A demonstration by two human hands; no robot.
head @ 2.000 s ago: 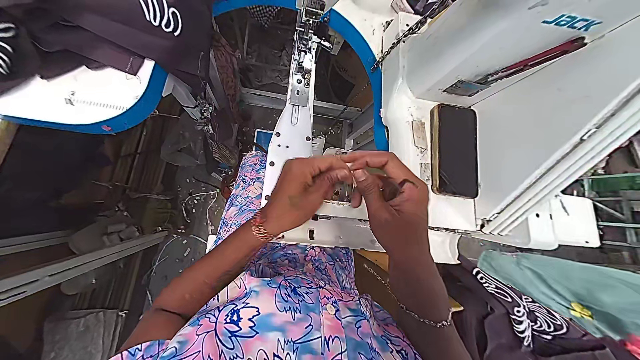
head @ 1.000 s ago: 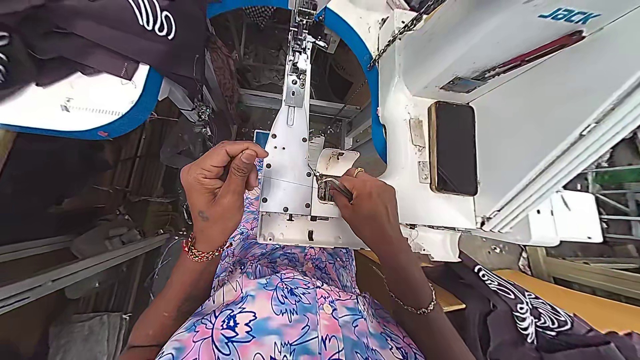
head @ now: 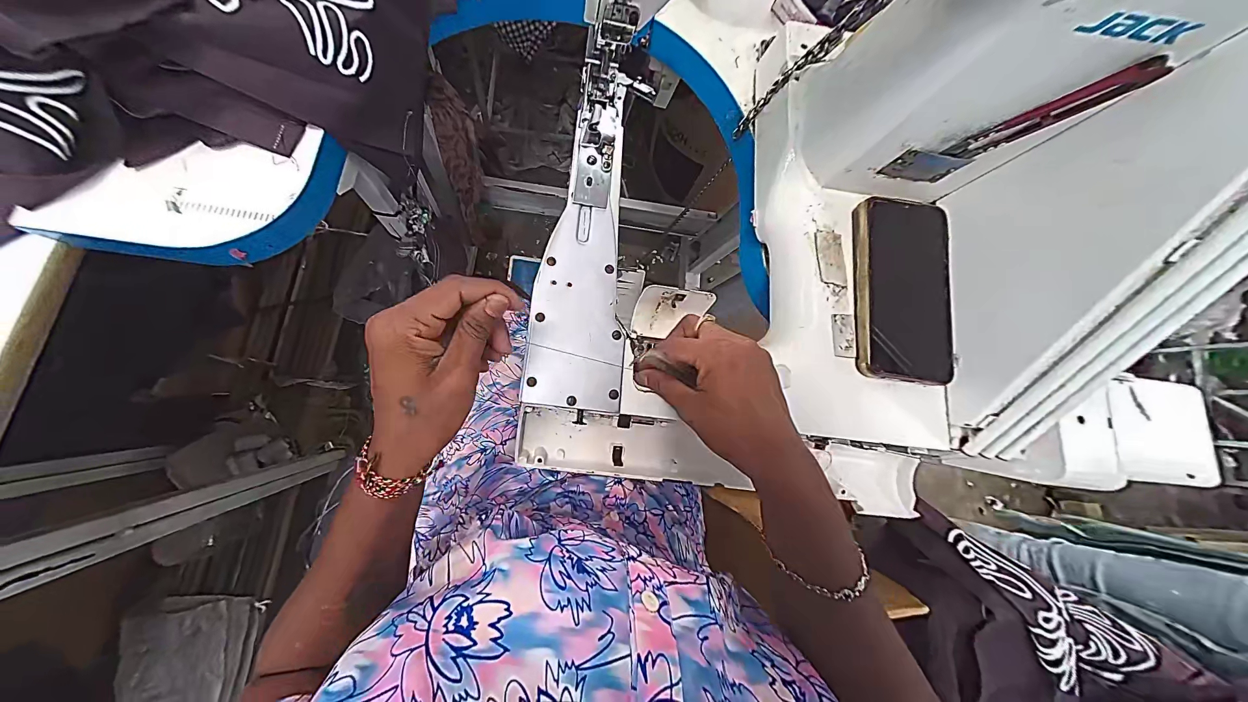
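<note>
The metal arm of a Jack sewing machine (head: pixel 575 341) points away from me, its needle and presser area at the far end. My left hand (head: pixel 444 361) is on the left of the arm, thumb and forefinger pinched; a fine thread (head: pixel 575 353) stretches from near it across the arm to the right. My right hand (head: pixel 717 385) is at a small opening to the right of the arm, below a raised white cover (head: pixel 673 307). A dark, slim tool (head: pixel 671 368), perhaps tweezers, lies in its fingers, its tip at the opening.
A smartphone (head: pixel 904 292) lies on the white machine body at right, below red-handled scissors or a similar tool (head: pixel 1063 112). Dark embroidered fabric (head: pixel 244 68) covers part of the left table. More dark fabric (head: pixel 1033 624) lies at lower right. A chain (head: pixel 814 63) hangs near the blue-edged cutout.
My hands were together over the arm two seconds ago, then parted to either side of it. The raised cover and the thread across the arm show in the two later frames.
</note>
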